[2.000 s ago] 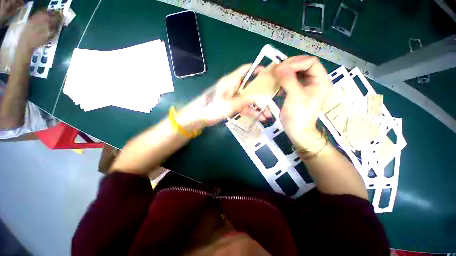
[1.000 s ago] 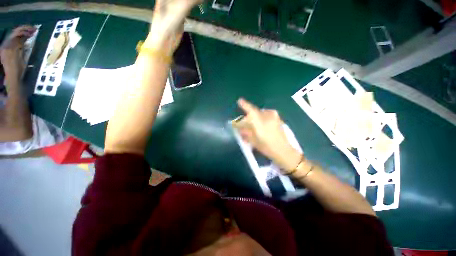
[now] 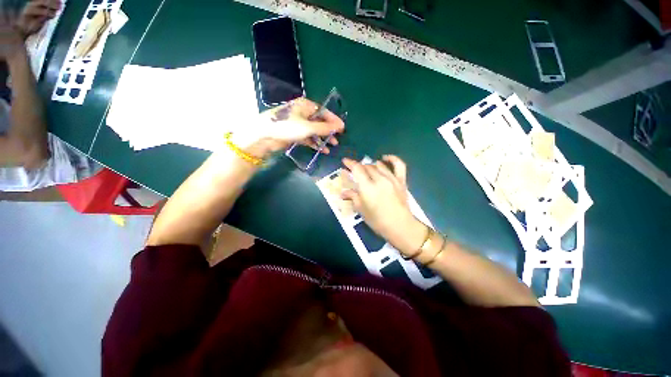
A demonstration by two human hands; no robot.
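Note:
My left hand (image 3: pixel 303 125) holds a thin phone frame (image 3: pixel 302 156) in its fingers, tilted above the bench, with its open centre showing green. My right hand (image 3: pixel 379 193) is over the upper part of the white adhesive carrier sheet (image 3: pixel 374 259), fingers bent down at a cream-tan piece (image 3: pixel 338 184) there. Whether the right fingers grip that piece is not clear. The carrier sheet's lower part shows dark green windows, and my right hand and wrist hide some of it.
A stack of fresh carrier sheets (image 3: pixel 184 103) and a smartphone (image 3: pixel 278 60) lie at left. Spent carrier sheets (image 3: pixel 553 276) with tan scraps are heaped at right. Frames (image 3: pixel 545 51) lie on the conveyor beyond the speckled edge. Another person's arm (image 3: pixel 23 110) is at far left.
My left hand has come back from the conveyor side to above the bench and now holds a frame. My right hand stays over the carrier sheet. The frames on the conveyor have shifted.

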